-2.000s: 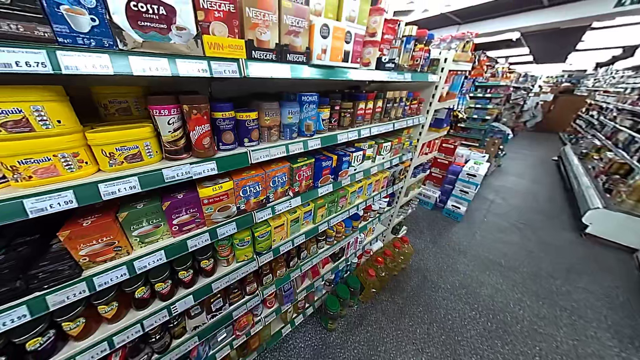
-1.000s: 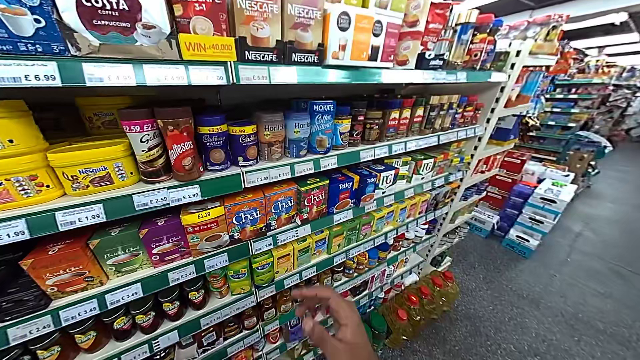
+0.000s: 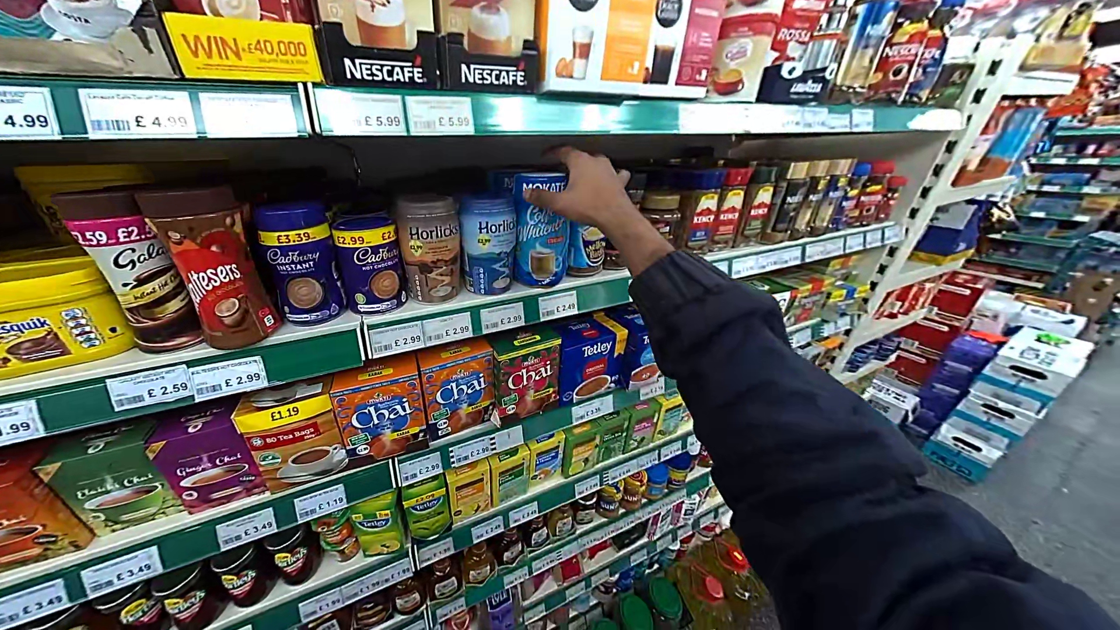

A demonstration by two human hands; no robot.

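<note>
My right hand (image 3: 591, 188), in a dark padded sleeve, reaches up to the second shelf and lies against the upper right side of a blue Mokate coffee whitener canister (image 3: 541, 236). Whether its fingers are closed on the canister cannot be told. The canister stands upright on the shelf. Left of it are a blue Horlicks jar (image 3: 488, 245), a brown Horlicks jar (image 3: 427, 249) and two purple Cadbury tubs (image 3: 302, 262). Partly behind my wrist on the right stand a smaller blue tub (image 3: 586, 251) and coffee jars (image 3: 703, 210). My left hand is out of view.
Above my hand runs a green shelf edge (image 3: 560, 118) with coffee boxes over it. Tea boxes (image 3: 378, 407) line the shelf below. Bottles with red caps (image 3: 713, 586) stand low by the floor. Stacked cartons (image 3: 1006, 394) are on the right, beside the aisle.
My right hand has risen from low in front of the lower shelves to the blue canister. Two seconds ago no hand was in view. The view has moved closer to the shelves.
</note>
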